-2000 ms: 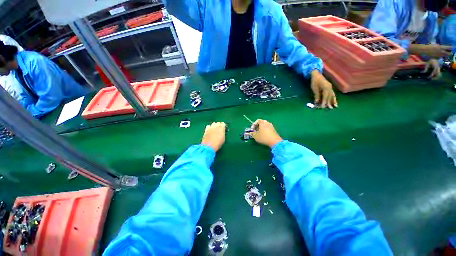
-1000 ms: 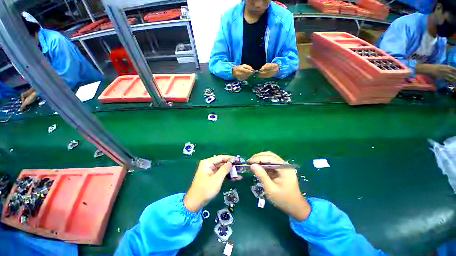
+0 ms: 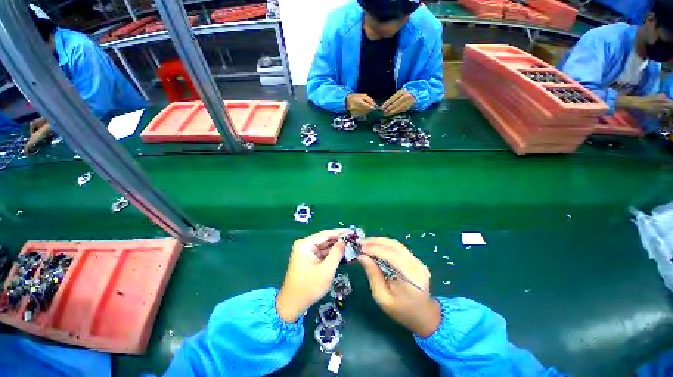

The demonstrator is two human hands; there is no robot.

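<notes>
A small silver-black electronic module is held between the fingertips of both hands at the centre. My left hand grips it from the left with thumb and fingers. My right hand is at its right and holds thin dark tweezers, whose rear end slants down to the right; their tip is hard to make out at the module. Several more modules lie in a column below the hands, with a small white tab at the lower end.
A white card and tiny pale scraps lie right of the hands. The belt carries spaced modules. A pink tray with heaped modules is at left, below a metal post. Across are an empty tray, stacked trays and people.
The tweezers have turned from nearly level to slanting down right. The belt modules have shifted right. The module with a white tab beside my right hand no longer shows. The person opposite has bent their head lower.
</notes>
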